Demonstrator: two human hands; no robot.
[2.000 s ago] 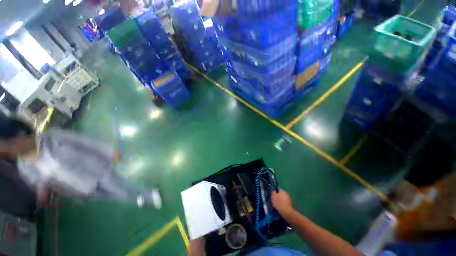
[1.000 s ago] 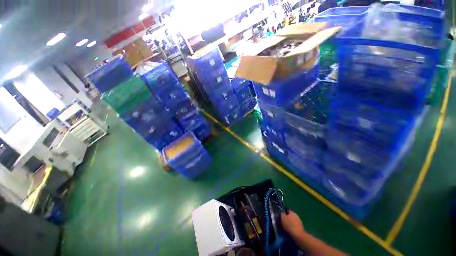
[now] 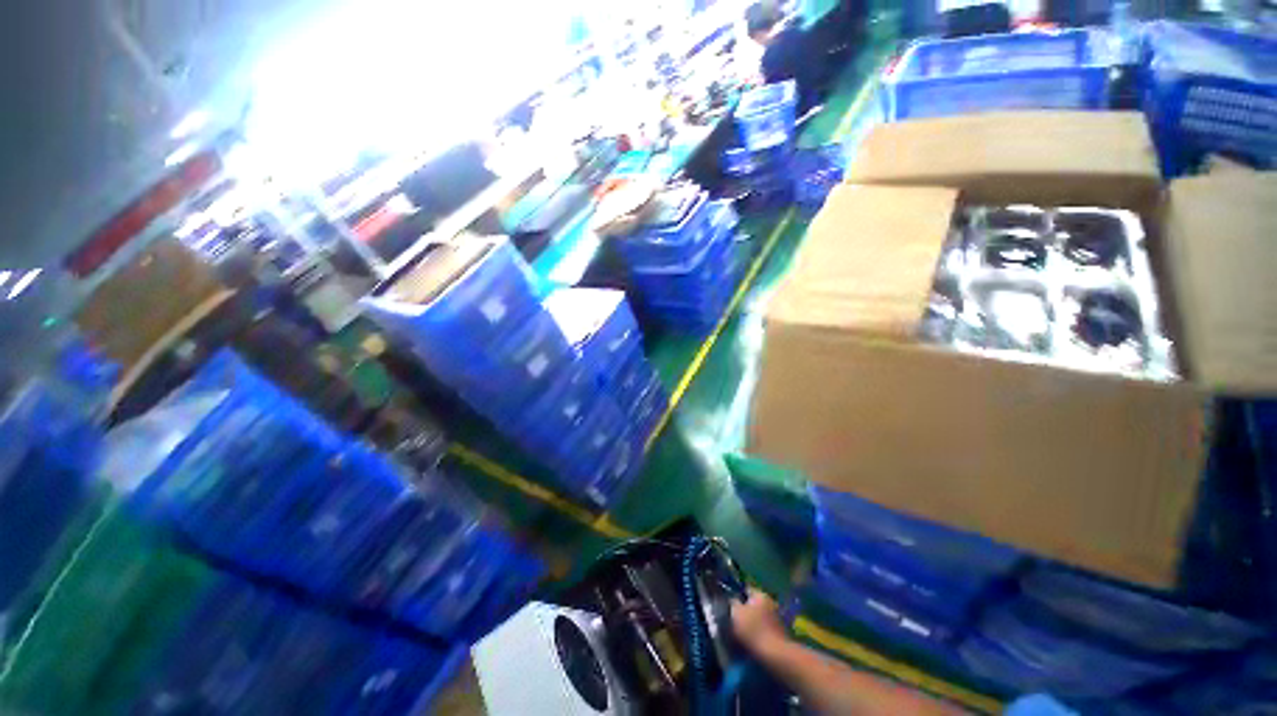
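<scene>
A black equipment tray (image 3: pixel 670 543) is held low in front of me, its near part cut off by the bottom edge. On it are a white box (image 3: pixel 521 663) with a round dark opening, a blue coiled cord (image 3: pixel 692 616) and dark tools between them. My right hand (image 3: pixel 758 632) grips the tray's right side, with the fingers partly hidden. My left hand is not in the picture.
An open cardboard box (image 3: pixel 980 420) with round parts in white dividers stands on blue crates close at the right. Stacked blue crates (image 3: pixel 322 560) are at the left and more (image 3: pixel 518 364) ahead. A yellow-lined green aisle (image 3: pixel 714 336) runs between stacks. A person (image 3: pixel 787 56) is far ahead.
The view has moved forward among the crate stacks. The cardboard box is now much nearer and larger at the right. The tray is still carried, and sits lower in the picture than two seconds ago.
</scene>
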